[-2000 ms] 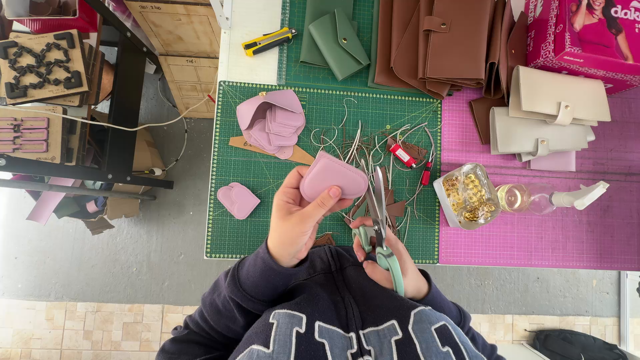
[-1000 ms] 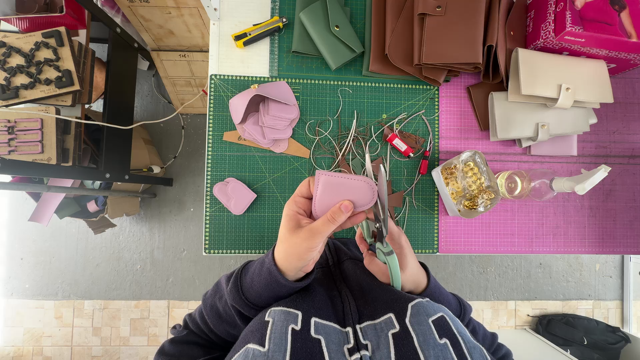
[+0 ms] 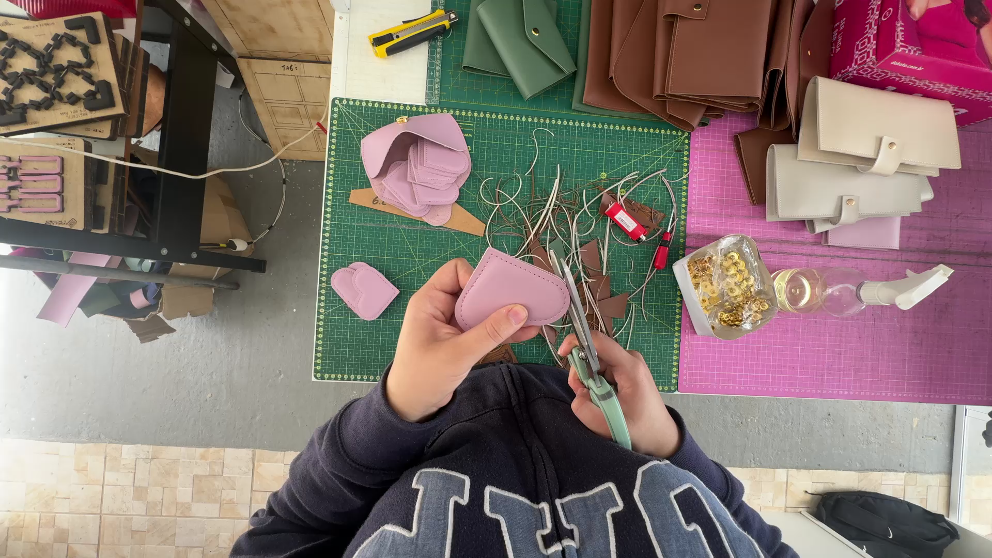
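My left hand [image 3: 446,337] grips a pink stitched leather piece [image 3: 513,291] with a rounded edge, thumb on its face. My right hand [image 3: 624,391] holds scissors with mint-green handles [image 3: 603,395]; the blades point up along the right edge of the pink piece, and whether they touch it is unclear. Behind both hands, thread and brown leather scraps [image 3: 608,306] lie tangled on a green cutting mat [image 3: 418,310]. Two layered pink pieces [image 3: 364,291] rest at the mat's left. Further back, an open pink pouch [image 3: 418,167] has several small pink pieces at its mouth.
A red lighter [image 3: 625,222] and a small red-handled tool [image 3: 662,251] lie among the threads. To the right are a container of gold-coloured hardware [image 3: 728,287] and a spray bottle [image 3: 837,291]. Green, brown and cream wallets [image 3: 872,128] and a yellow utility knife [image 3: 412,33] lie at the back.
The pink piece in my left hand has turned, with its corner now pointing up. My right hand keeps the scissors close beside it.
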